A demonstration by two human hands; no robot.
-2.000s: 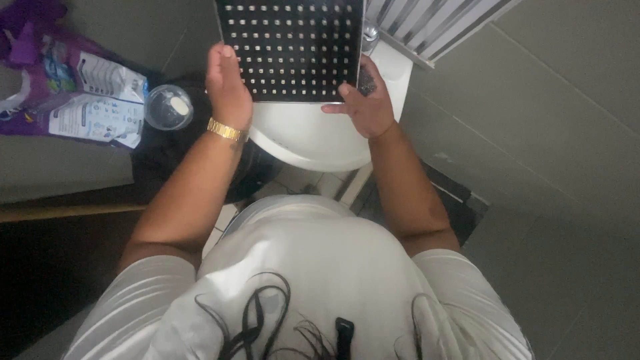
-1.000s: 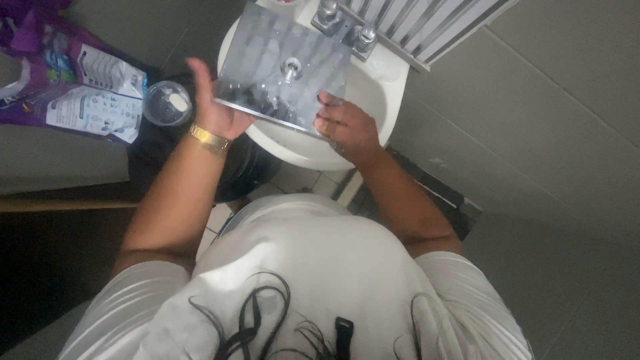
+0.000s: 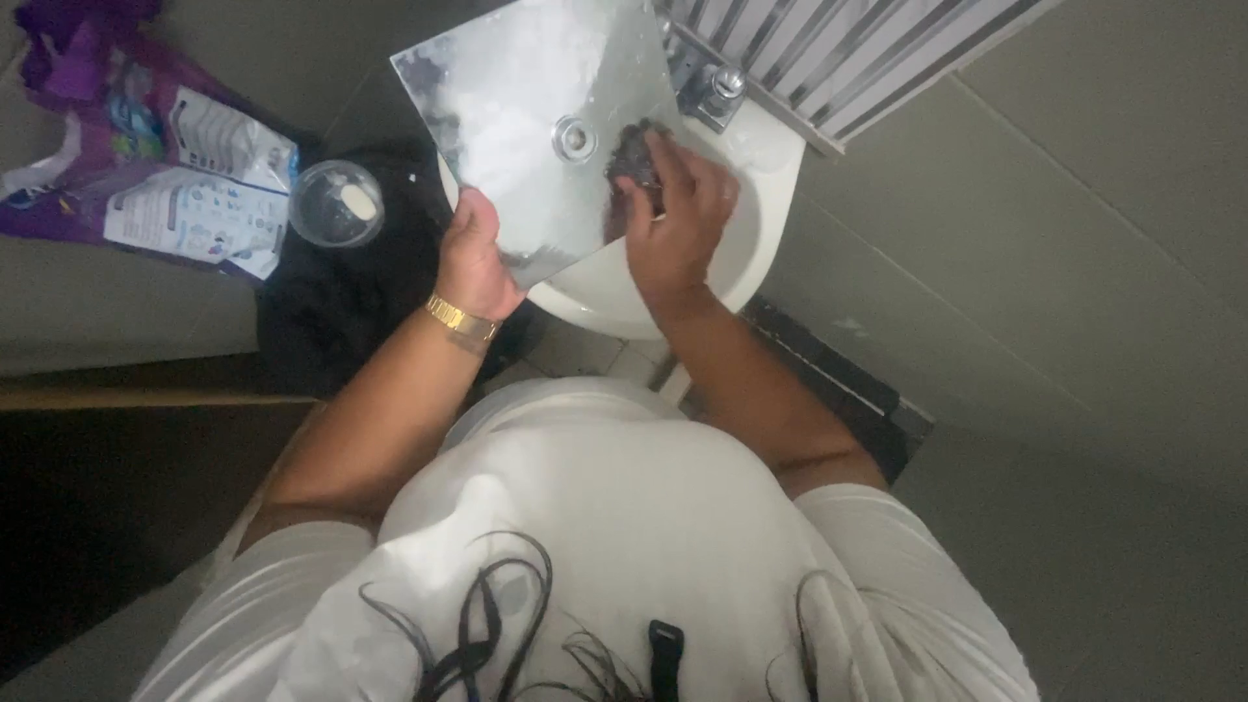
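A flat square metal panel (image 3: 507, 117) is tilted over the white sink, its shiny face up, with a round fitting (image 3: 575, 139) in the middle. My left hand (image 3: 478, 258) grips its lower left edge, thumb on top; a gold-coloured watch is on that wrist. My right hand (image 3: 682, 210) presses a dark scouring pad (image 3: 636, 161) on the panel's right side, fingers bent over it. The pad is partly hidden under the fingers.
The white sink basin (image 3: 770, 224) lies below the panel, with a chrome tap (image 3: 721, 88) at its back. Metal slats (image 3: 829, 49) stand behind. At left are a purple plastic package (image 3: 146, 166) and a round clear tub (image 3: 336, 203) with a pale piece inside. Tiled wall is at right.
The panel, first seen with its side of small dots in rows up, has been turned over to its shiny side. My right hand has moved from its lower edge onto its right side with the pad.
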